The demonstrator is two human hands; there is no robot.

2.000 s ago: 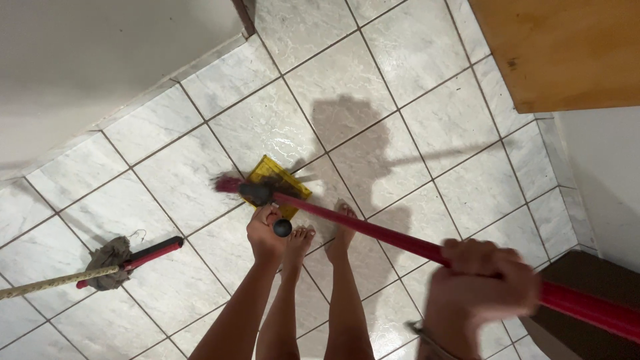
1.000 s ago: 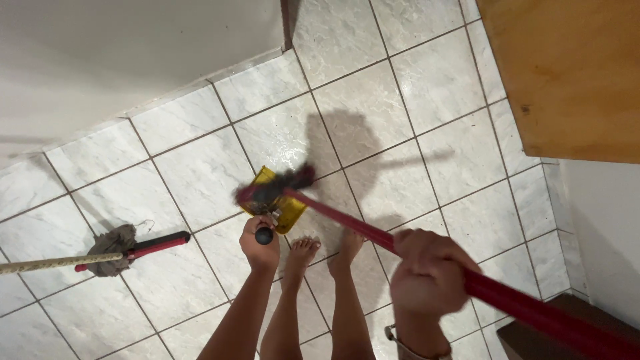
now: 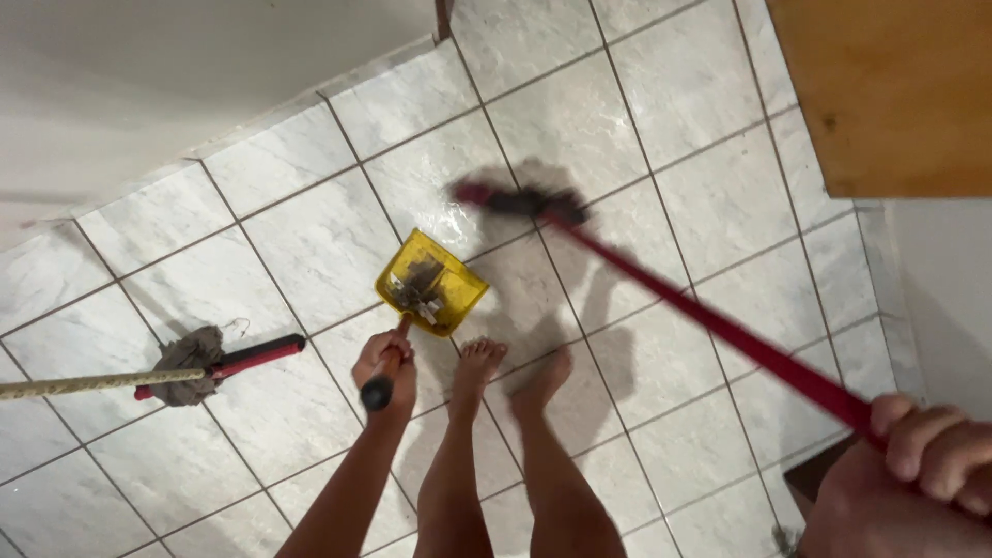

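Note:
My left hand [image 3: 385, 372] grips the wooden handle of a yellow dustpan [image 3: 463, 288], in which grey dust and small pale scraps lie. The black end of that handle points up toward me. At the lower right my right hand [image 3: 922, 465] is closed around the red stick of a broom [image 3: 697, 314]. The broom's head [image 3: 523, 201], dark-bristled and blurred, is beyond the dustpan and to its right, apart from it.
A red and black floor squeegee [image 3: 260, 356] with a grey cloth [image 3: 191, 364] and a patterned stick lies at left. My bare feet [image 3: 480, 360] stand on the tiled floor [image 3: 302, 232]. A wall [image 3: 232, 77] borders it upper left; a wooden panel [image 3: 891, 93] is upper right.
The broom head has moved off the dustpan to the right, uncovering the debris inside. My right hand has moved right and down with the stick. My left hand keeps hold of the dustpan handle.

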